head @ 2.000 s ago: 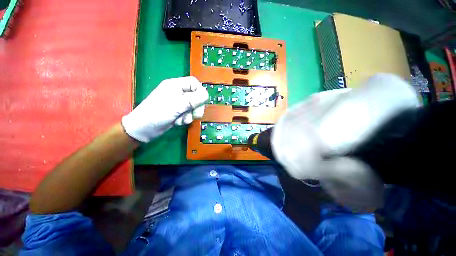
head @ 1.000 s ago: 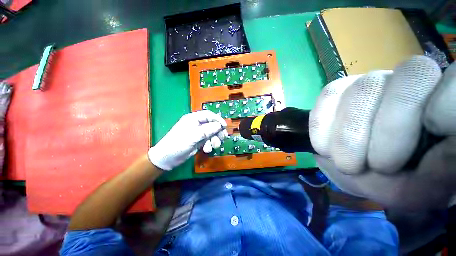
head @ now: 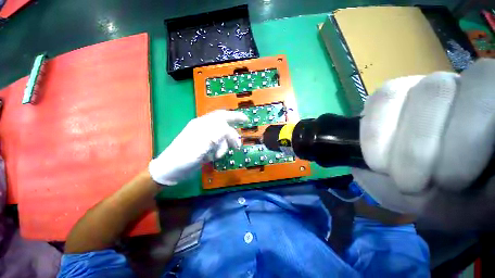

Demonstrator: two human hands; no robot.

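The orange-brown fixture [head: 202, 103] holds three green circuit boards; the top board [head: 242, 82] shows fully, and the middle board [head: 266, 115] is partly covered by my left hand. My left hand [head: 198, 142], in a white glove, is over the fixture's left side, index finger stretched onto the middle board. Whether it pinches a screw cannot be told. My right hand [head: 423, 133], gloved and close to the camera, is closed around the black electric screwdriver [head: 331, 140]. Its yellow-banded end points left over the fixture, between the middle and bottom boards [head: 252, 156]. The bit tip is not clear.
A black screw tray [head: 211, 46] with scattered screws lies beyond the fixture. A red mat [head: 87, 136] is at the left with a narrow pale green strip [head: 35, 79] on it. A cardboard sheet [head: 388, 46] tops a ribbed pile at the right.
Since two seconds ago, the screwdriver has risen from the bottom board toward the camera. In the last second, my left index finger has extended onto the middle board. The view has shifted.
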